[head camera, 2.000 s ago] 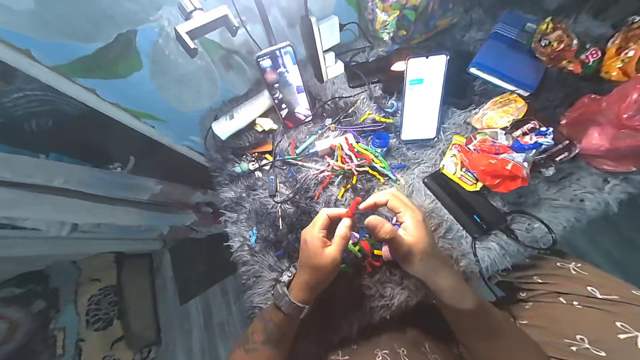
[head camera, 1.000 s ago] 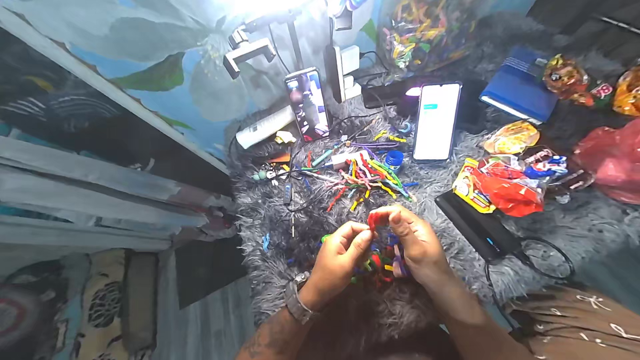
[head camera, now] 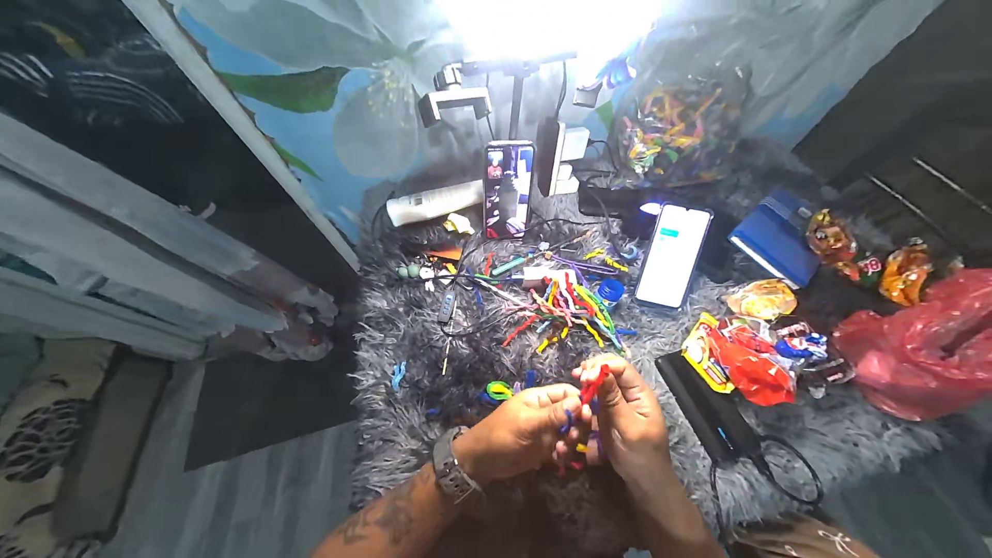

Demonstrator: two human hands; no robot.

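Observation:
A small red fuzzy strand, perhaps pipe cleaner, is pinched between the fingertips of my left hand and my right hand. My left wrist wears a dark watch. Blue, yellow and red pieces show below my fingers, partly hidden by them. A green and yellow loop lies on the grey furry cover just left of my hands. Beyond my fingertips a bundle of multicoloured fuzzy strands is spread out, with a small blue-lidded jar at its right side.
A lit phone and a propped phone stand behind the strands. To the right are a black power bank with a cable, snack wrappers, a blue notebook and a red plastic bag. A bag of coloured strands sits at the back.
The view has shifted, with more of the lamp and wall now showing. My hands stay close together on the red strand, which now points more upright between my fingertips.

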